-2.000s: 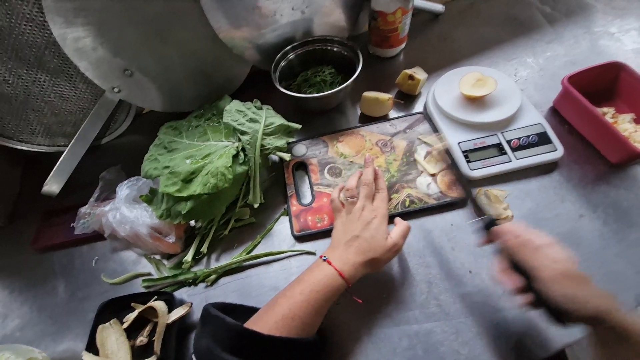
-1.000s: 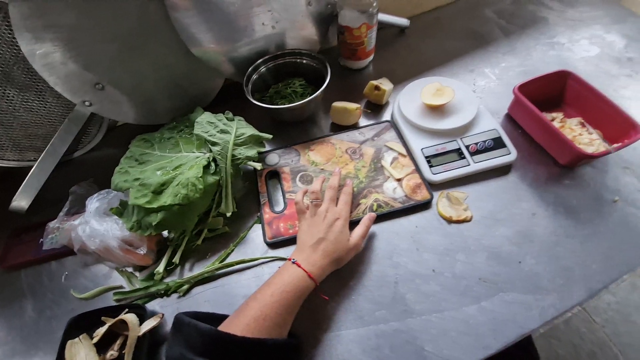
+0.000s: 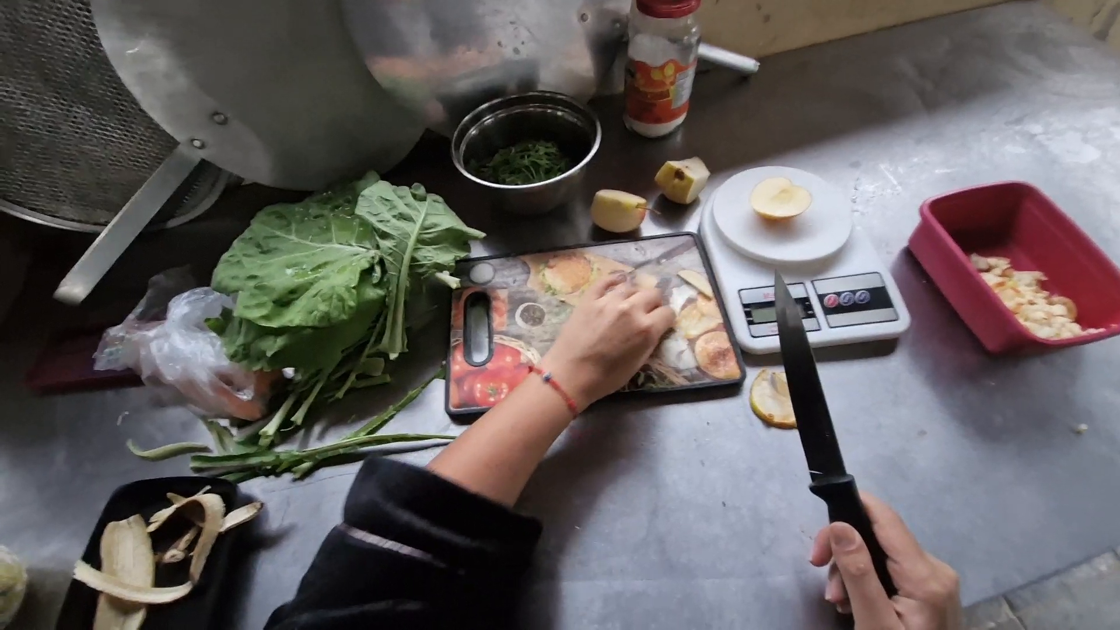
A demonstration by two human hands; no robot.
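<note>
My left hand point(image 3: 612, 332) lies on the printed cutting board point(image 3: 516, 350), its fingers curled down near apple slices point(image 3: 697, 315) at the board's right end; whether it grips anything is hidden. In my right hand point(image 3: 884, 560) is a kitchen knife point(image 3: 814, 402) with a black handle, its blade pointing up and away, over the metal table to the right of the board. Past the blade's tip, an apple half point(image 3: 780, 198) rests on the white kitchen scale point(image 3: 862, 332). A piece of apple point(image 3: 773, 400) lies beside the blade. Two more apple pieces point(image 3: 618, 211) point(image 3: 682, 180) sit behind the board.
Leafy greens point(image 3: 306, 271) and a plastic bag point(image 3: 184, 346) lie left of the board. Behind stand a steel bowl point(image 3: 525, 184) of chopped greens and a jar point(image 3: 661, 79). A red container point(image 3: 971, 289) holds chopped pieces at right; a black tray point(image 3: 122, 499) holds peels at lower left.
My right hand, blurred with the knife two seconds ago and out of view one second ago, is back in view holding the knife. My left hand's fingers, spread before, are now curled.
</note>
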